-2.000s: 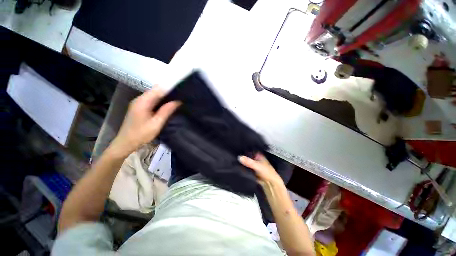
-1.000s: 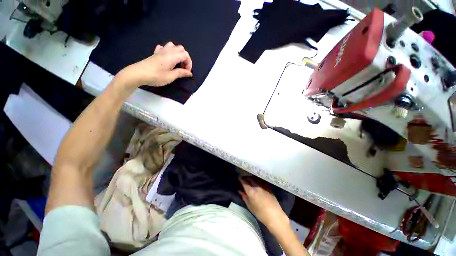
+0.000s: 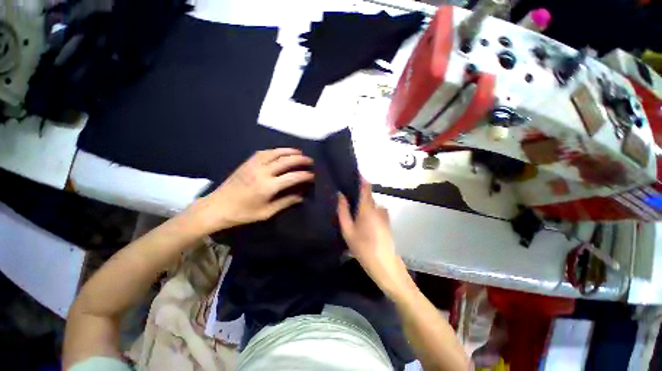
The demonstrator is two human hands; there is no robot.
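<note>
A black garment panel (image 3: 290, 228) lies over the table's front edge and hangs towards my lap. My left hand (image 3: 265, 185) rests on top of it with the fingers a little apart. My right hand (image 3: 369, 226) pinches its right edge, where a strip of the cloth is folded or raised. The stack of cut panels (image 3: 189, 94) lies behind and to the left on the table. The sewing machine head (image 3: 472, 87) stands to the right, and the cloth is not under its needle.
A ragged pile of small black pieces (image 3: 341, 47) lies left of the machine head. Dark cloth (image 3: 109, 43) is bunched at the far left. Red-brown looped handles (image 3: 581, 267) lie at the right table edge. Cream cloth (image 3: 178, 308) hangs below the table.
My left hand has moved from the stack to the right and nearer me, onto a panel now lying across the table edge. My right hand has risen from the lap to the panel's edge.
</note>
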